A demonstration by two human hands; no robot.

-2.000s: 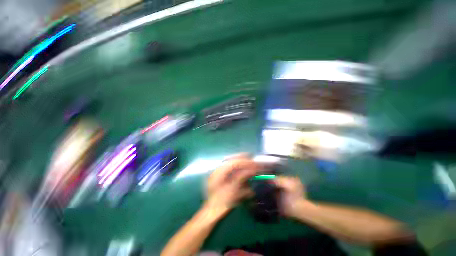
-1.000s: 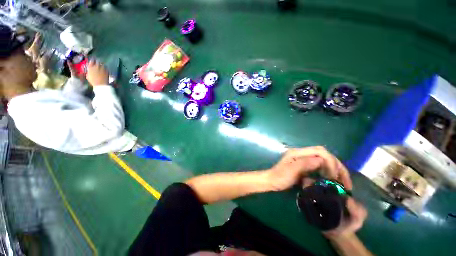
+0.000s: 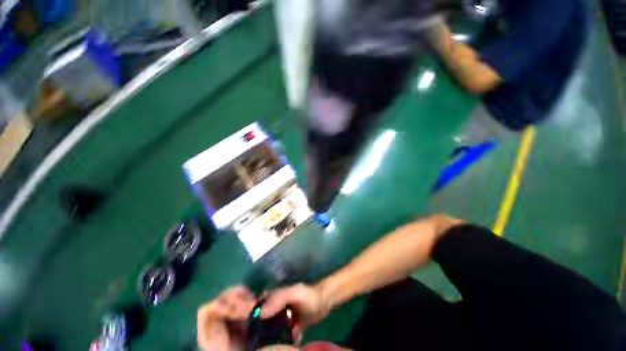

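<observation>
A round black unit with small green and red lights is held between both hands at the bottom of the view. My left hand holds its left side. My right hand holds its upper right side. The white screw feeder stands beyond the hands, its open top showing the mechanism and its brass-coloured plate facing me. A large dark power driver, blurred and close to the camera, hangs right of the feeder with its nose pointing down. The unit's lower part is cut off or hidden.
Two dark round units stand left of the feeder on the green bench. A blue-white piece lies at the lower left. A small blue cylinder is beside the feeder. Another person's arm is at the upper right. A pale bench edge curves upper left.
The view has swung right, so the feeder now lies left of centre and the power driver has come into view. The unit, still in both hands, is now lower and further left in the picture.
</observation>
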